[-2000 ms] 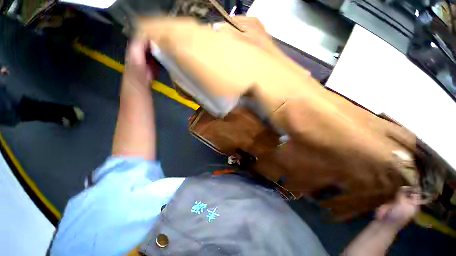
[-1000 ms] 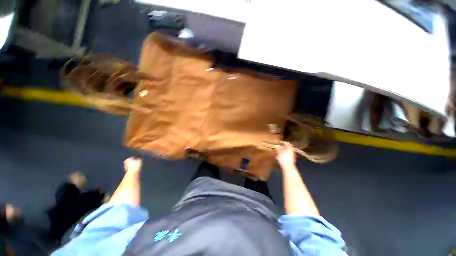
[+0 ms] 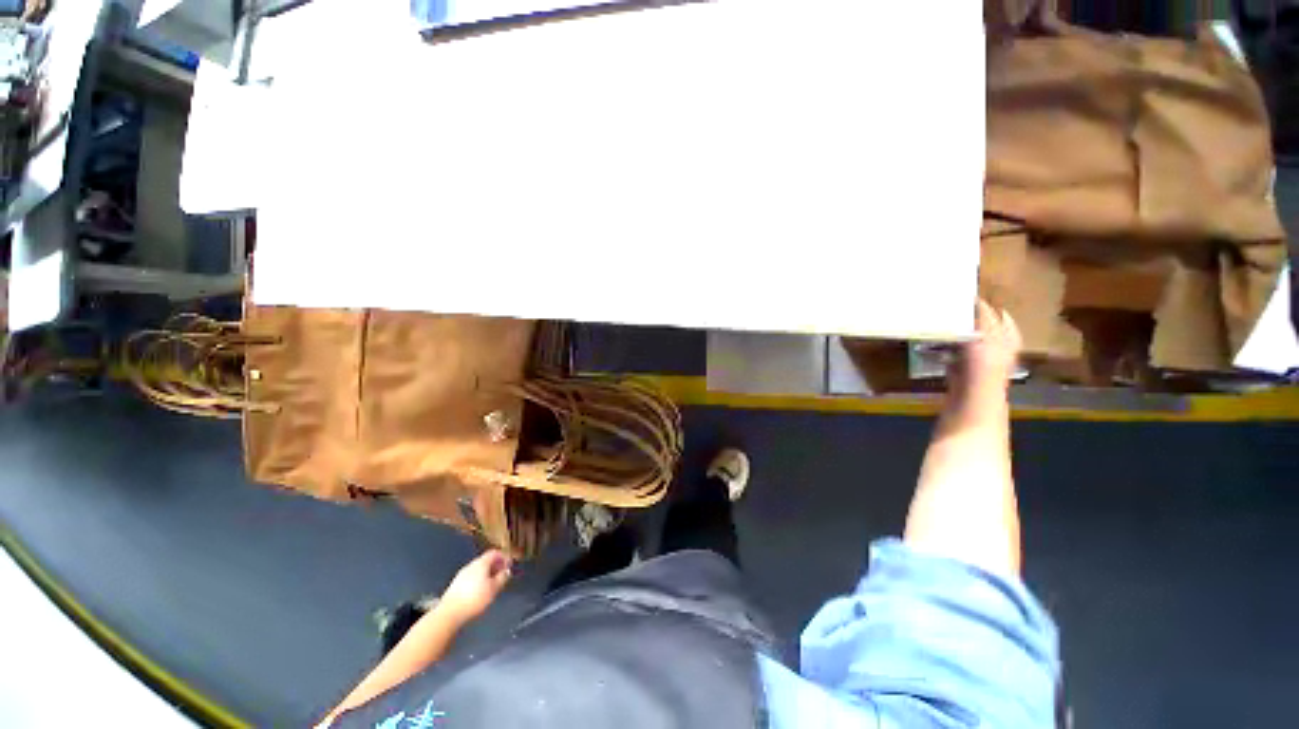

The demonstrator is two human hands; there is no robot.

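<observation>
A pile of brown tote bags (image 3: 406, 406) lies low at the left, partly under the white table's front edge, with looped handles (image 3: 620, 442) sticking out at both ends. My left hand (image 3: 482, 581) is just below the pile's front right corner, fingers curled; whether it touches the pile is unclear. My right hand (image 3: 993, 346) is raised at the white table's front right corner, beside a second stack of brown bags (image 3: 1133, 157). Its fingers overlap the bag's left edge; any grip cannot be made out.
A white table board (image 3: 627, 171) spans the upper middle. A white box-like surface (image 3: 767, 362) is under its right part. Grey shelving (image 3: 157, 279) is at the upper left. A yellow line (image 3: 855, 405) runs along the dark floor. My shoe (image 3: 729, 470) is near the handles.
The view has shifted right, so the first pile now shows farther left. My right hand has left the pile's handles and reached up to the table corner by the second stack.
</observation>
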